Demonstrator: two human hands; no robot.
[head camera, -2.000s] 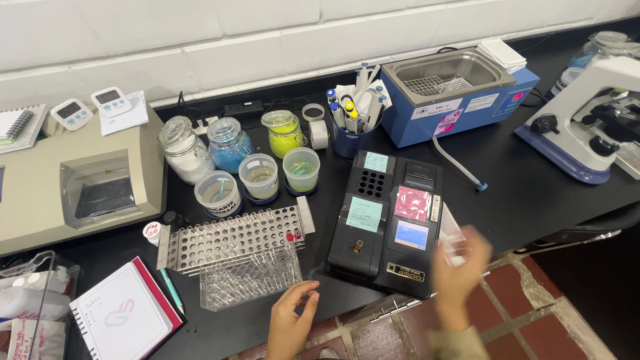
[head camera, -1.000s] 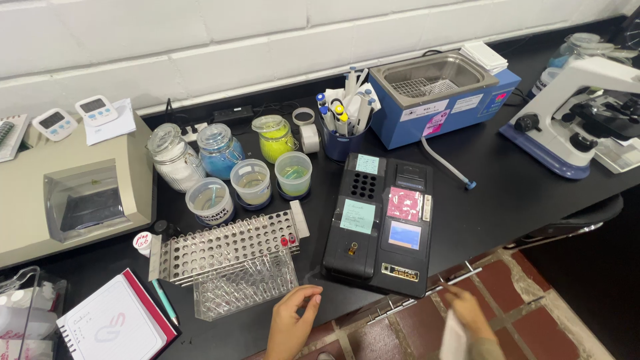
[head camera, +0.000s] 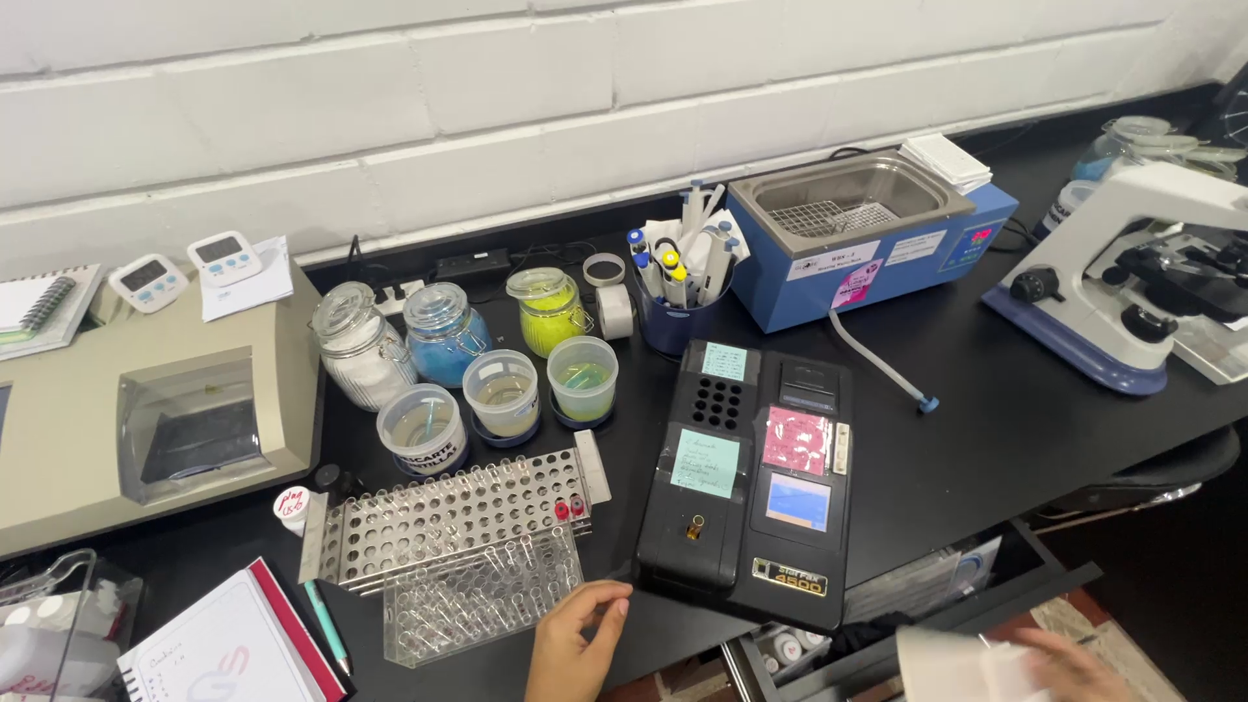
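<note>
My left hand (head camera: 585, 629) is at the bench's front edge, its fingers loosely curled apart and holding nothing visible. Beside it, a clear rack (head camera: 478, 604) of glass tubes lies in front of a metal test-tube rack (head camera: 448, 512) holding more tubes, two with red tops. Blurred, my right hand (head camera: 1068, 663) holds a pale, sheet-like item (head camera: 960, 668) over an open drawer (head camera: 1024, 575). Between the hands and farther back stands a black Stat Fax 4500 analyzer (head camera: 746, 487), its blue screen lit and a small tube in its well.
Behind the racks stand plastic cups (head camera: 502, 390) of liquid and glass jars (head camera: 444, 331). A pipette holder (head camera: 678, 317), blue water bath (head camera: 858, 244) and microscope (head camera: 1121, 283) line the back and right. A beige instrument (head camera: 175, 409) and spiral notebook (head camera: 229, 639) occupy the left.
My right hand has moved down and rightward, away from the analyzer's front. A drawer beneath the bench now stands open. My left hand remains near the front edge.
</note>
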